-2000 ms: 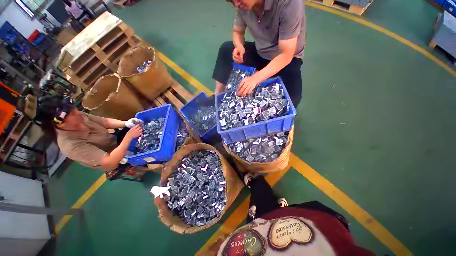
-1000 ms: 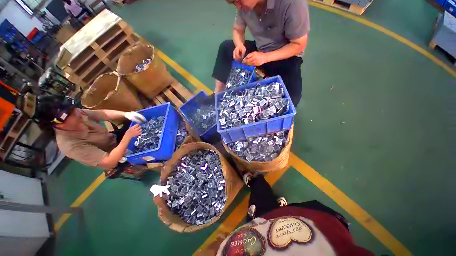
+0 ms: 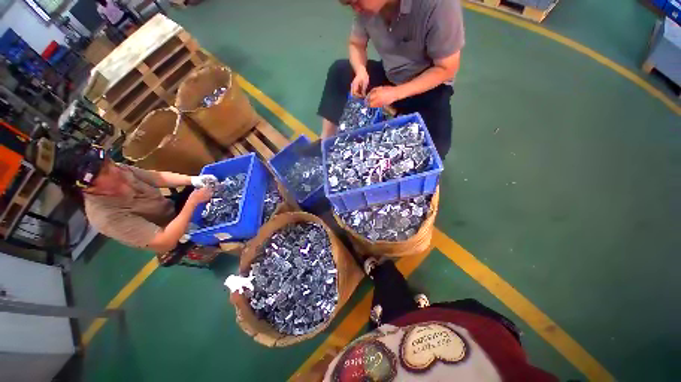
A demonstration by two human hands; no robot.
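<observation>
Neither of my hands is in the picture; only my patterned top and a leg show at the bottom. Nearest in front of me a round cardboard drum [image 3: 254, 328] is full of small grey metal parts [image 3: 295, 280]. A white crumpled glove or rag [image 3: 239, 283] lies on its left rim. To the right, a large blue crate [image 3: 384, 196] full of parts sits on top of a second full drum [image 3: 403, 248].
A person in a grey polo [image 3: 422, 37] holds both hands over a small blue bin [image 3: 358, 112]. At left a seated, capped person [image 3: 123, 205] has hands in another blue crate [image 3: 254, 201]. Behind are two drums [image 3: 235, 116], a smaller blue bin [image 3: 287, 160] and stacked pallets [image 3: 142, 71].
The person in the polo has drawn a hand back from the large crate to the small bin. The capped person's gloved hand moved a little over the crate. The near drum is unchanged.
</observation>
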